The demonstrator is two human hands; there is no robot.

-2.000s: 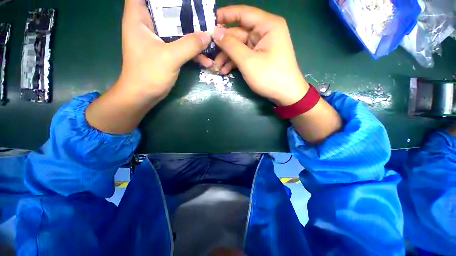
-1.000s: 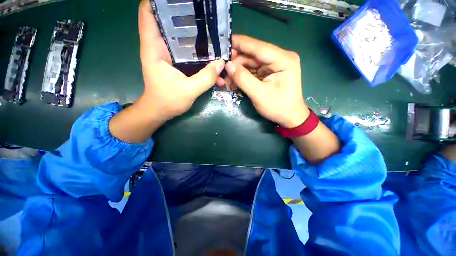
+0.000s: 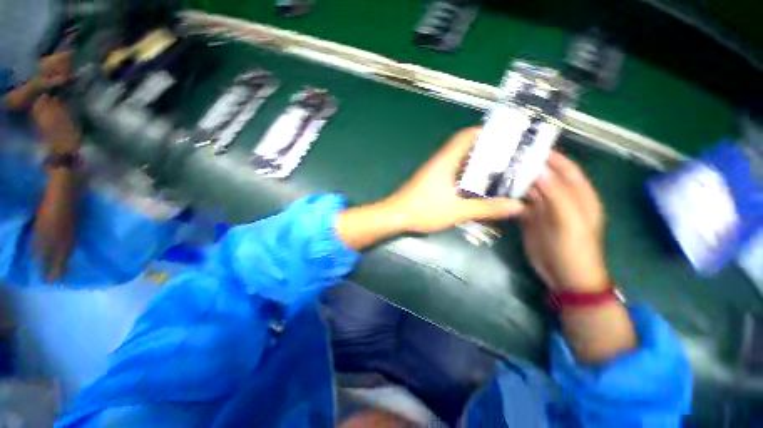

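The frame is blurred. A phone mid-frame assembly [image 3: 512,138], black and silver with a bright white area and dark strips, is tilted above the green bench. My left hand [image 3: 435,188] holds its left side and lower edge, with the thumb along the bottom. My right hand [image 3: 565,209] is at its lower right corner, fingers bent close to it. Whether the right fingers touch it or hold a small part is not clear. A small pile of white parts [image 3: 478,233] lies on the bench just below my left thumb.
Two phone units [image 3: 294,132] lie at left on the bench. A whitish rail [image 3: 376,65] crosses behind, with more units [image 3: 445,23] on the green belt beyond. A blue bin [image 3: 726,180] with white pieces is at right. Another person's hands [image 3: 57,125] are at far left.
The view has swung left and tilted, bringing the rail, belt and neighbouring person into sight. The phone assembly stays in my left hand. My right fingers have shifted from its bottom edge to its lower right corner.
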